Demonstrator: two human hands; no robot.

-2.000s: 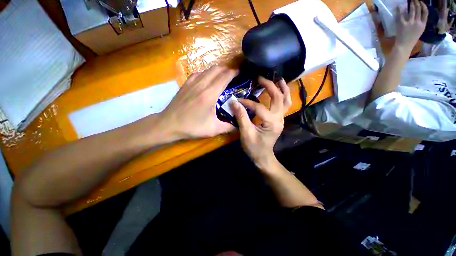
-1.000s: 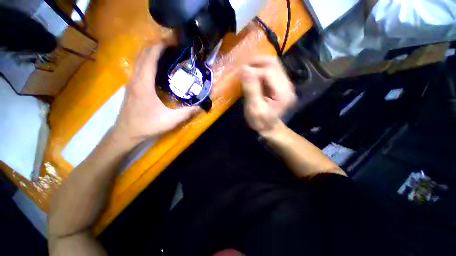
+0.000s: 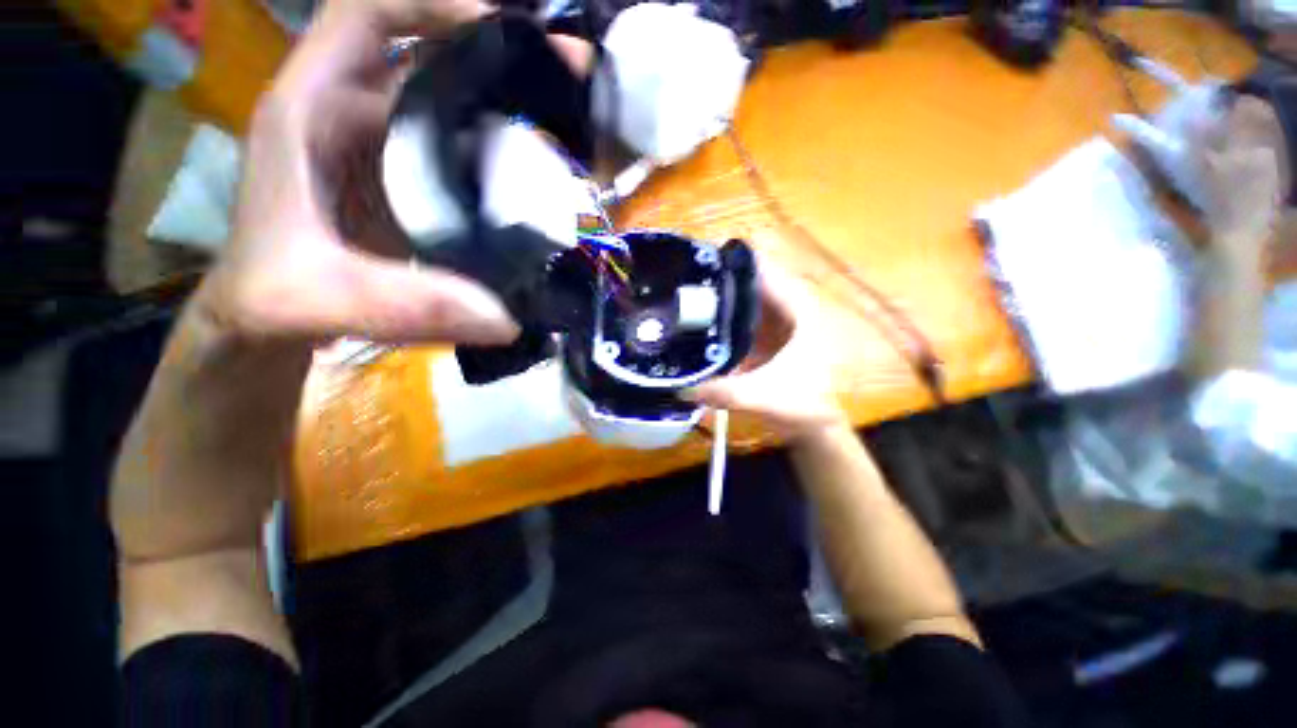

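My left hand (image 3: 320, 242) grips a black housing half (image 3: 491, 100), raised at the upper left, with pale parts showing inside it; it is blurred. My right hand (image 3: 782, 363) holds the other black shell (image 3: 662, 320) from its right side, its open face towards me. Inside are screw posts, a small white block (image 3: 697, 306) and a bright round spot. Thin coloured wires (image 3: 605, 249) run between the two halves. Part of the white camera body (image 3: 633, 424) shows below the shell, with a white antenna (image 3: 718, 462) pointing down.
The bench has an orange wrapped surface (image 3: 854, 157). A white rounded part (image 3: 676, 78) stands behind the shell. A white pad (image 3: 498, 413) lies below the hands. At right are white sheets (image 3: 1088, 270) and another person's arm (image 3: 1237, 213). A cord (image 3: 854, 277) crosses the bench.
My left hand has lifted a black half up and left. My right hand, empty a second ago, now holds the open shell. The view has shifted, and the coloured wires between the halves now show.
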